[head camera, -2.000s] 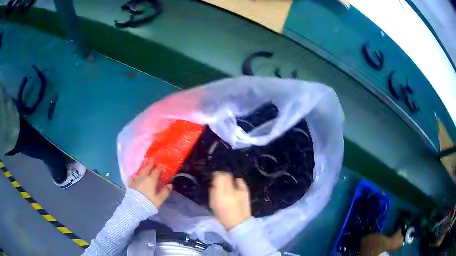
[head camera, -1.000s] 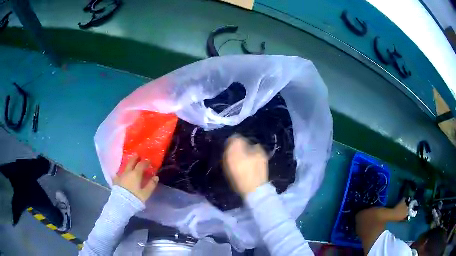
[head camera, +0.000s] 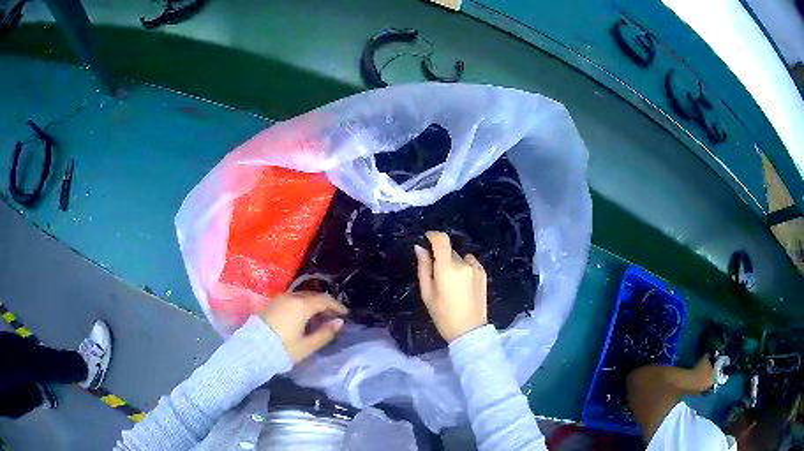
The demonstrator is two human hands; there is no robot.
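Note:
A large cloudy plastic bag (head camera: 564, 203) stands open in front of me. It holds a heap of thin black curved parts (head camera: 388, 264) with pale glints. A glossy red-orange packet (head camera: 275, 227) lies inside at its left. My right hand (head camera: 454, 286) is in the heap with its fingertips down among the parts; whether it grips one cannot be told. My left hand (head camera: 304, 324) is over the bag's near left rim, fingers bent and apart, with no part visible in it.
A blue tray (head camera: 608, 352) of black parts stands right of the bag, beside another person's arm and hand. Black headband assemblies lie on the conveyor (head camera: 291, 48) and far shelf. A C-shaped headband (head camera: 31, 166) and a slim dark tool (head camera: 66, 185) lie left. Someone's shoe shows on the floor.
My left hand has moved right, off the red-orange packet to the near rim. My right hand has moved about within the heap. The person's foot at left has shifted.

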